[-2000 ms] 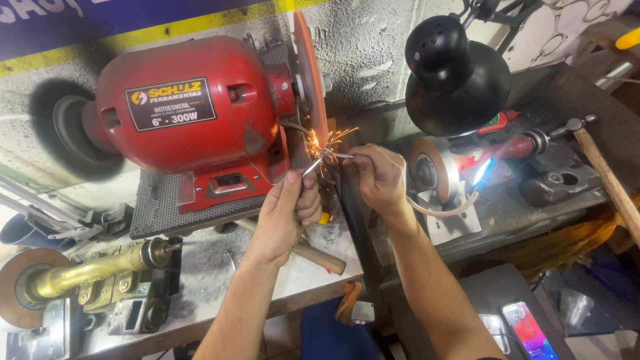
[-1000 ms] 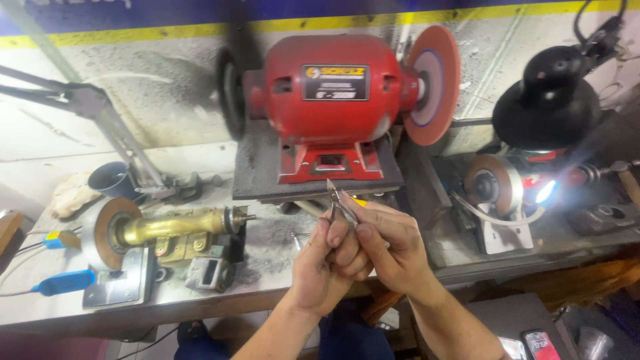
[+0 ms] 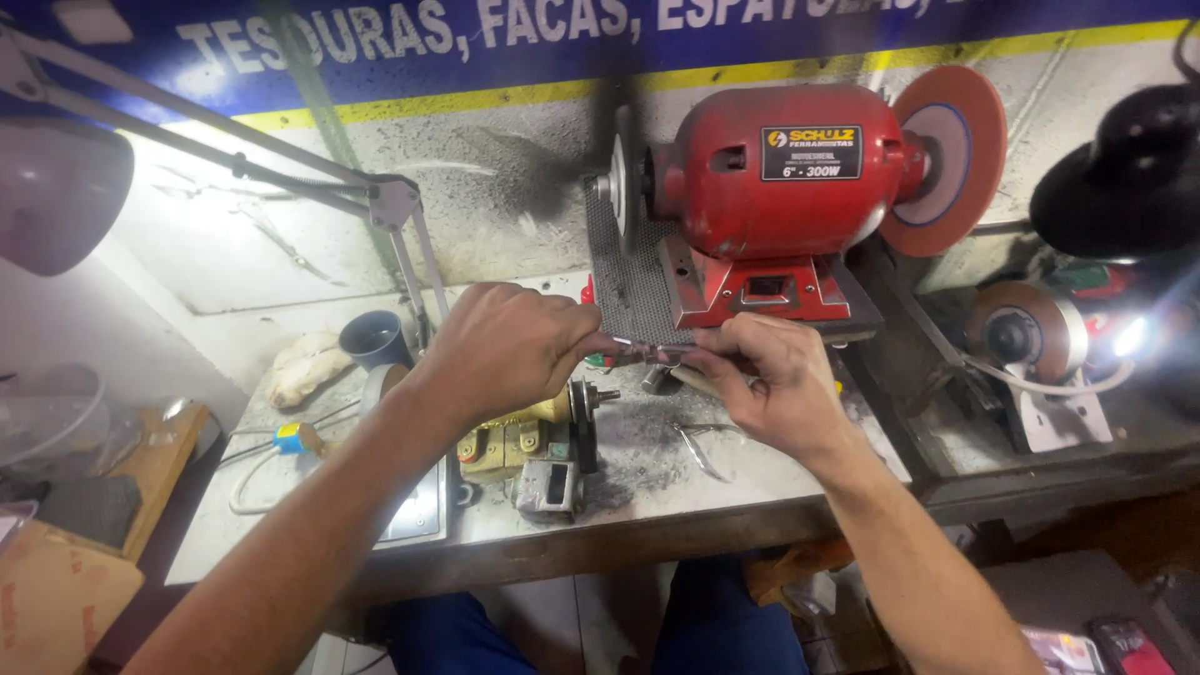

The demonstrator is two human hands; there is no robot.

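My left hand (image 3: 511,352) and my right hand (image 3: 773,384) are closed on the two ends of a small metal hand tool (image 3: 652,352), held level over the bench. Fingers hide much of it, so its exact kind cannot be told. Just behind my right hand stands a red Schulz bench grinder (image 3: 787,173), with an orange-brown abrasive wheel (image 3: 947,159) at its right end and a thin disc (image 3: 621,183) at its left. Under my hands, a slim curved metal tool (image 3: 698,455) lies on the white bench top (image 3: 628,506).
A brass-coloured spindle machine (image 3: 511,436) stands below my left hand. Behind it are a dark cup (image 3: 373,339) and a lamp's jointed arm (image 3: 389,202). At the right stand a smaller grinding wheel (image 3: 1017,328) and a black lamp (image 3: 1125,178).
Two seconds ago sparks flew where the held metal met the grinder's right wheel. My hands have come away from that wheel, and the view has swung left.
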